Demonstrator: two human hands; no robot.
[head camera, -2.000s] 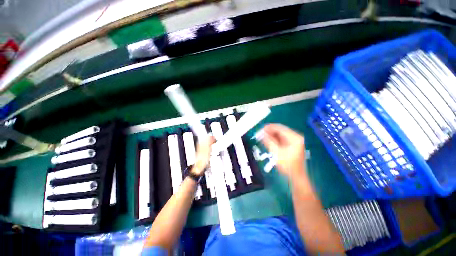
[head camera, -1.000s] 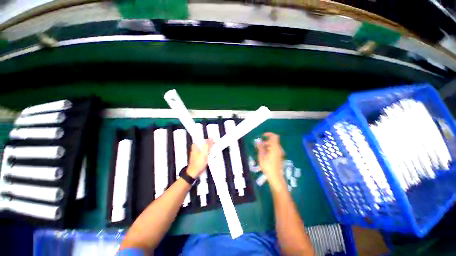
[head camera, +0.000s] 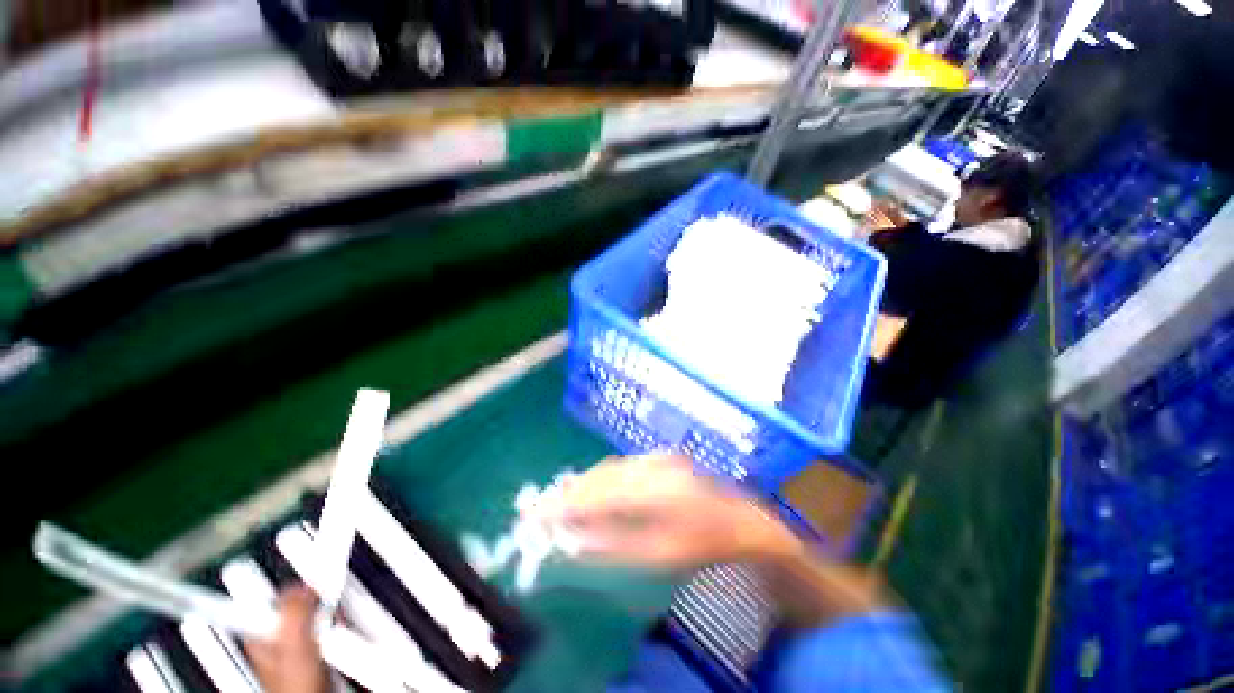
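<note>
My left hand (head camera: 291, 643) is at the lower left, cut off by the bottom edge, holding a long white strip (head camera: 122, 579) and a white tube (head camera: 355, 481) crossed over each other. The black slotted tray (head camera: 467, 575) lies beneath with white tubes in its slots. My right hand (head camera: 663, 512) is blurred over the loose pile of small clear-white pieces (head camera: 531, 535) beside the blue basket. Its fingertips are at the pile; whether they grip a piece is not clear.
The blue basket (head camera: 650, 393) full of white tubes stands right of the tray. Below it are a lower bin of silvery tubes (head camera: 724, 616) and brown cardboard (head camera: 828, 498). A person in dark clothing (head camera: 954, 291) sits beyond. A black tray (head camera: 508, 48) is on the upper shelf.
The view has swung to the right, so the tray and left hand now show at the lower left. The other person has come into view. My right hand is now over the small pieces.
</note>
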